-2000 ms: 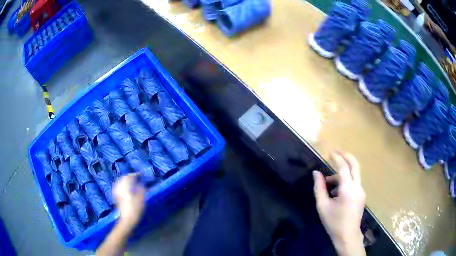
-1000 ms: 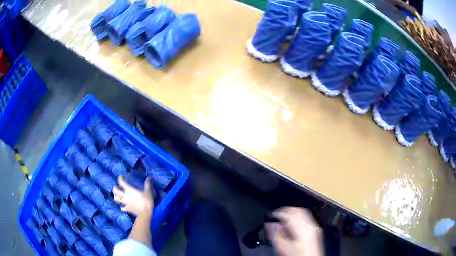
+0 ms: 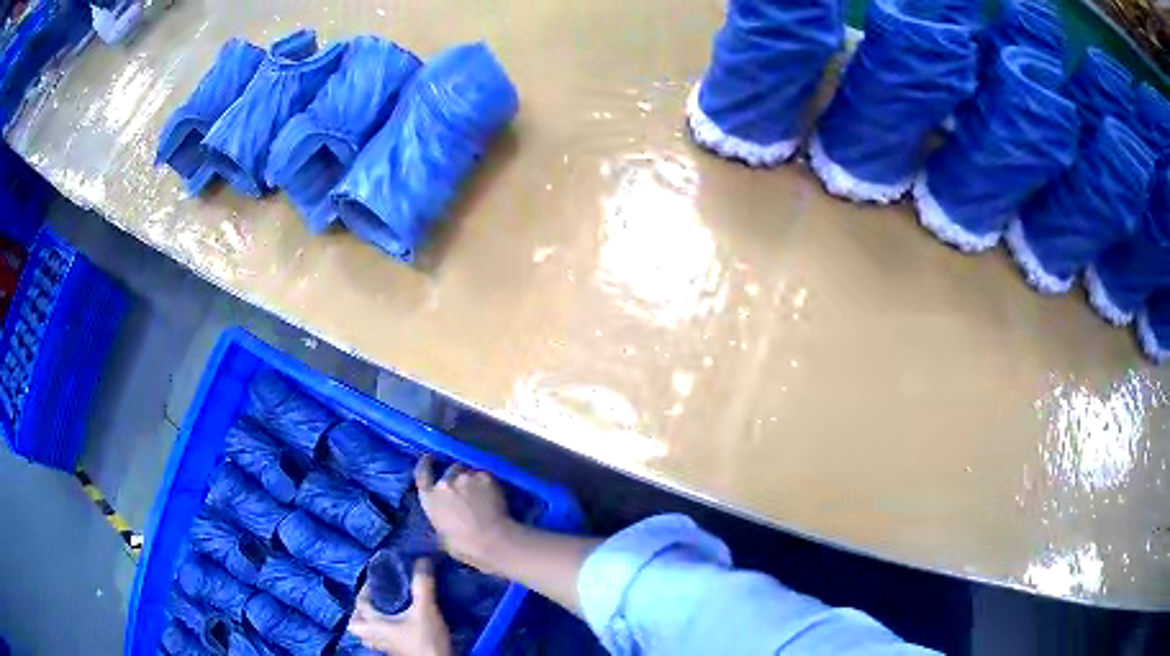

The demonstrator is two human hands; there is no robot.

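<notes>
Blue boot uppers (image 3: pixel 308 538) lie in rows in a large blue plastic crate (image 3: pixel 180 519) at the lower left. My left hand (image 3: pixel 408 628), cut off by the bottom edge, has its thumb and fingers around one blue upper (image 3: pixel 389 583) with its round opening facing up. My right hand (image 3: pixel 465 513) reaches into the crate's right part from the right, its fingertips at the end of another upper (image 3: pixel 372 459). Whether it grips anything is hidden.
Several blue uppers (image 3: pixel 430 147) lie on their sides on the glossy tan bench (image 3: pixel 821 372). More uppers (image 3: pixel 898 96) with white frilly lower edges stand in rows at the upper right. Another blue crate (image 3: pixel 64 346) stands on the floor at the left edge.
My right hand has moved from above the bench's front edge into the crate. My left hand has moved lower and now holds an upper. The view has shifted, bringing the bench closer.
</notes>
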